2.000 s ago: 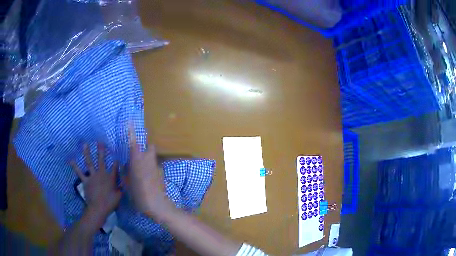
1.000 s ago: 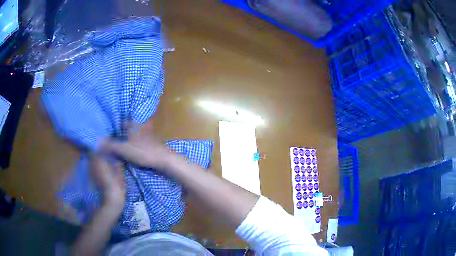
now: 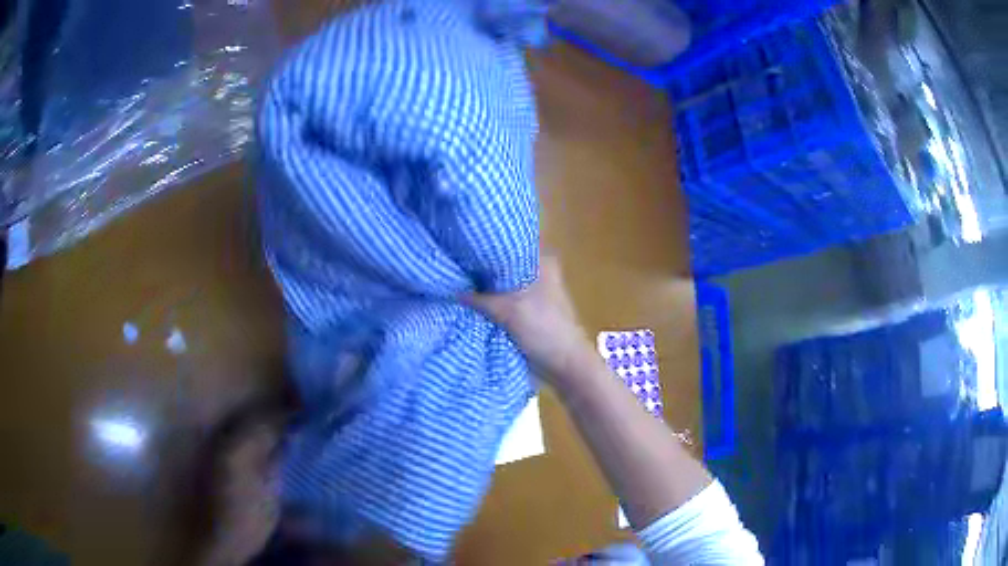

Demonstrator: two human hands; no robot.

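The blue-white checked shirt is bunched and lifted in front of me, spread from the top of the picture down to its lower middle. My right hand grips its right side near the middle, with the fingers partly hidden by cloth. My left hand is blurred and dark at the shirt's lower left edge; whether its fingers hold cloth cannot be told. A white label sheet shows partly behind the shirt. The sticker sheet with purple dots lies to the right, partly hidden by my right forearm.
A shiny clear poly bag lies at the upper left of the brown table. Small pale scraps lie at the left. Blue crates stand along the right side, with more dark blue crates at the lower right.
The shirt has been lifted and moved right, and now covers much of the white sheet. My right hand has moved right with it. My left hand is lower, at the shirt's bottom left.
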